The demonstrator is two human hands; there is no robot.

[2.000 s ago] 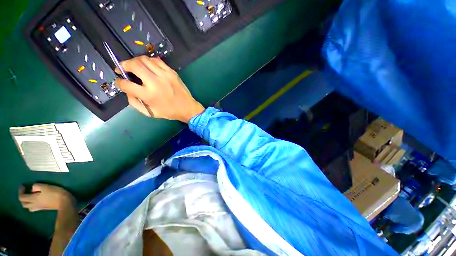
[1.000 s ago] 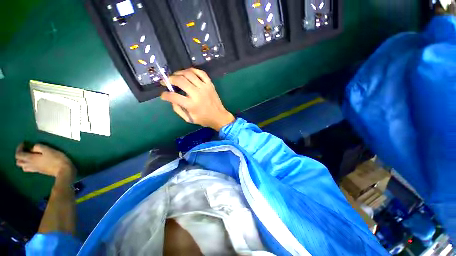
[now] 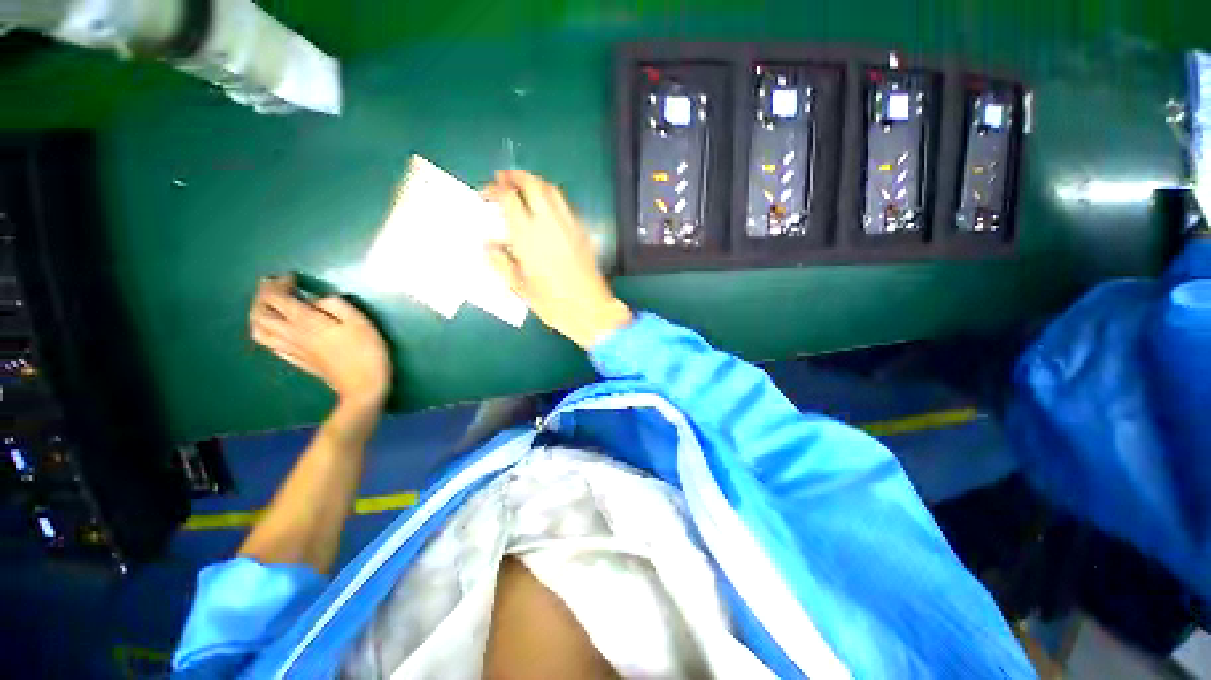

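The cream-white adhesive sheets (image 3: 436, 246) lie overlapped and tilted on the green bench. My right hand (image 3: 547, 259) is at their right edge with fingers curled over it; whether it grips a sheet or tweezers cannot be told, and no tweezers show clearly. My left hand (image 3: 319, 339) rests on the bench left of the sheets, fingers loosely bent and apart, with nothing seen in it. The black foam tray (image 3: 728, 160) lies to the right with several dark phone-like units (image 3: 780, 162) in side-by-side pockets, each with a white square near its far end.
A plastic-wrapped white pole (image 3: 272, 67) reaches in at the upper left. A black parts rack or tray (image 3: 73, 345) stands along the left edge. Another person's blue sleeve or smock (image 3: 1122, 399) is at the right. The bench's front edge runs close before me.
The view has swung left and now shows the whole foam tray. My right hand has left the tray's nearest unit and come to the sheets. The tweezers seen in it earlier no longer show clearly.
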